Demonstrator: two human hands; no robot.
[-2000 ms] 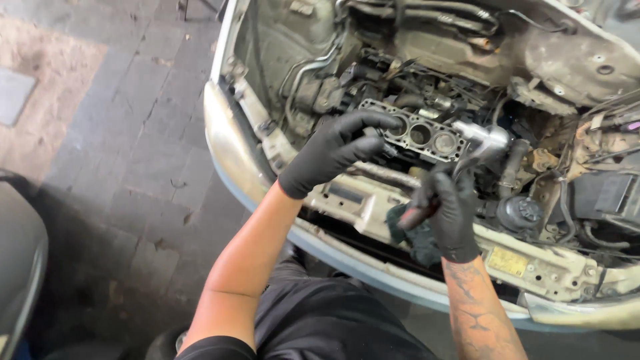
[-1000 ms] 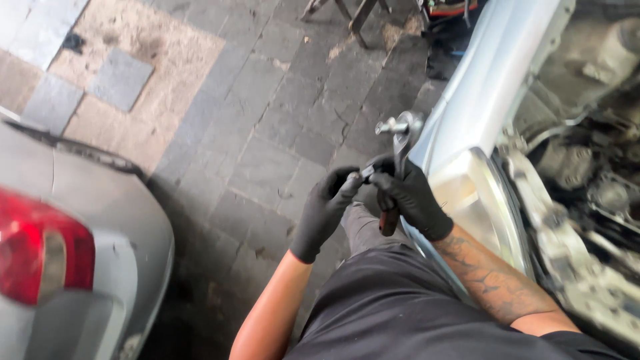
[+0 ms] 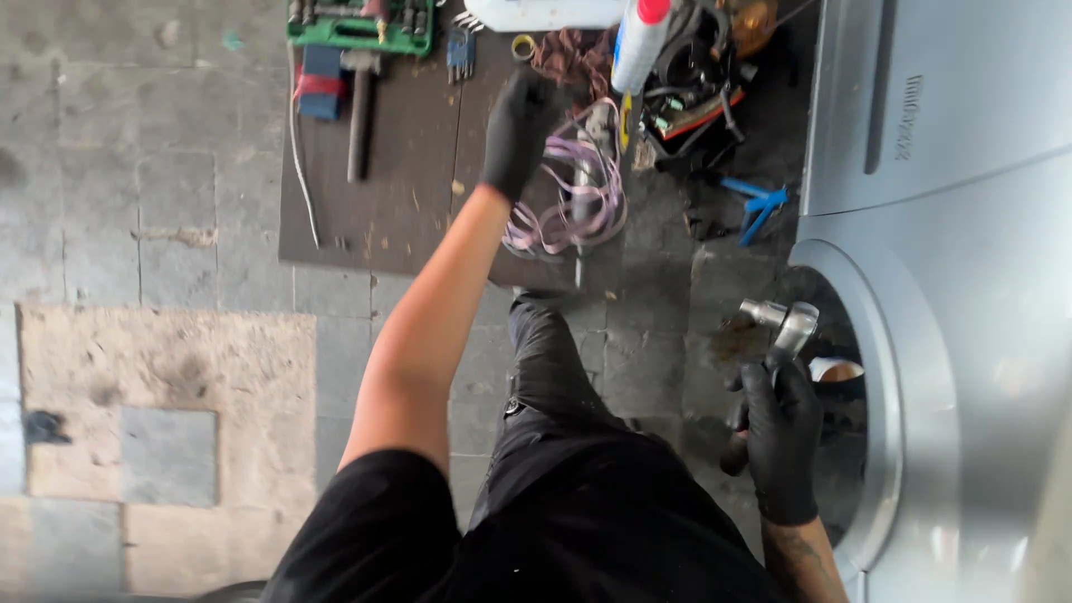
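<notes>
My right hand (image 3: pixel 780 435), in a black glove, is closed around a ratchet wrench (image 3: pixel 794 328) with a socket on its head, beside the car's front wheel arch. My left hand (image 3: pixel 521 134), gloved too, reaches over the dark table, near a brown rag (image 3: pixel 574 60) and a roll of tape (image 3: pixel 523 47). Its fingers are blurred, so whether they hold anything is hidden. Just right of that wrist lies a coiled purple cord (image 3: pixel 615 205). A hammer (image 3: pixel 358 126) and a green socket case (image 3: pixel 360 38) are farther left on the dark table (image 3: pixel 410 209).
A spray can or bottle with a red cap (image 3: pixel 638 50) stands by a heap of black hoses and parts (image 3: pixel 691 75). A blue plastic tool (image 3: pixel 758 205) lies right of the table. The silver car body (image 3: pixel 963 276) borders the right side.
The view has swung from the engine bay, past the other car, to the tool table. My hands, close together one second ago, are now far apart, the left stretched forward.
</notes>
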